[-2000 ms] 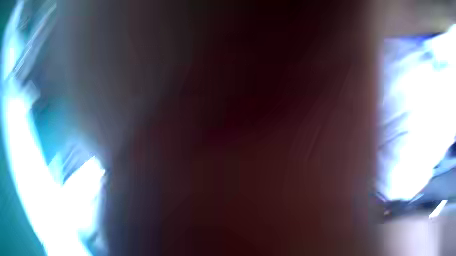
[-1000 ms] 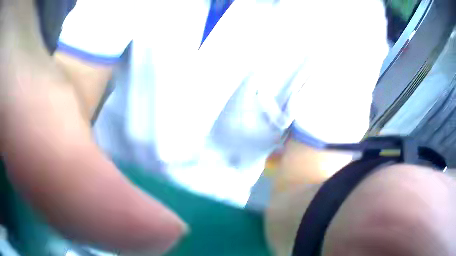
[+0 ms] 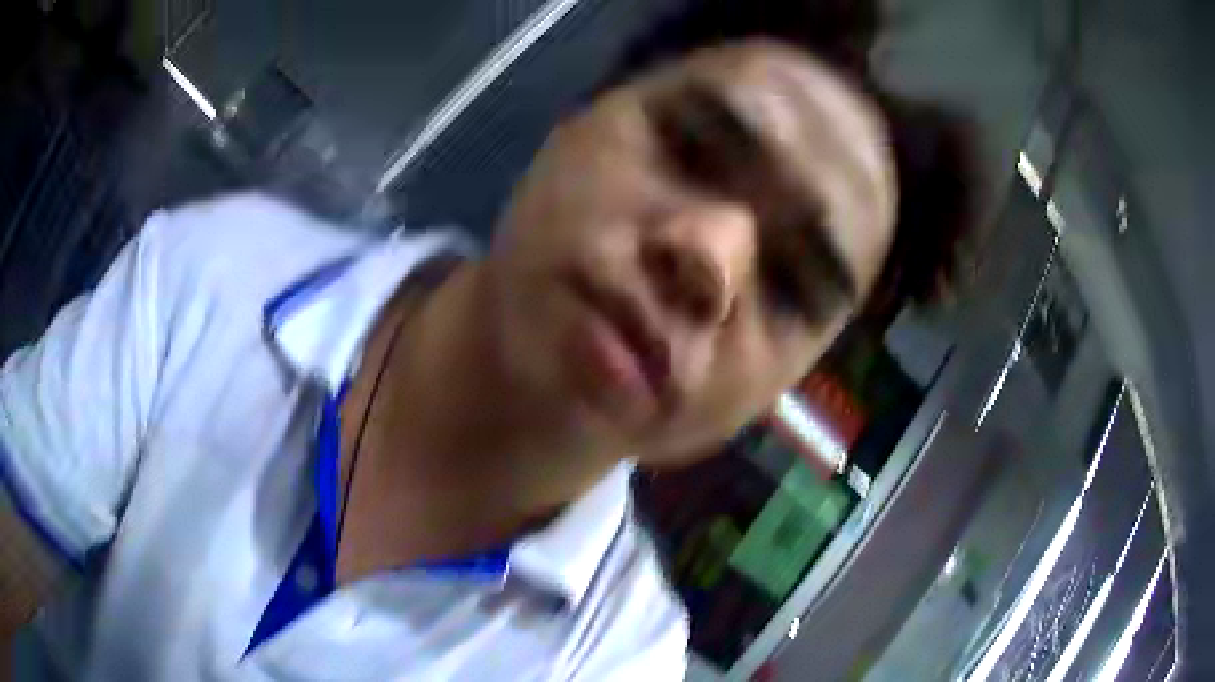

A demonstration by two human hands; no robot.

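A person point(image 3: 533, 333) in a white polo shirt point(image 3: 200, 400) with blue trim fills the middle and left of the view, close to the camera and tilted. A thin dark cord point(image 3: 364, 440) hangs at the neck. Part of a bare arm point(image 3: 19, 576) shows at the left edge below the sleeve; its hand is out of the picture. Neither my left hand nor my right hand is in view. No workpiece or bench is visible.
Behind the person at lower right are a green panel point(image 3: 789, 530) and a red-and-white strip point(image 3: 815, 429). Long bright lights point(image 3: 1066, 560) run along the right side. A pale bar point(image 3: 466, 93) crosses the dark background at the top.
The dark blur that covered the view is gone. The large blurred hand or fingers and the dark strap seen one second ago are gone. The view has shifted up from the shirt to the person's head and shoulders.
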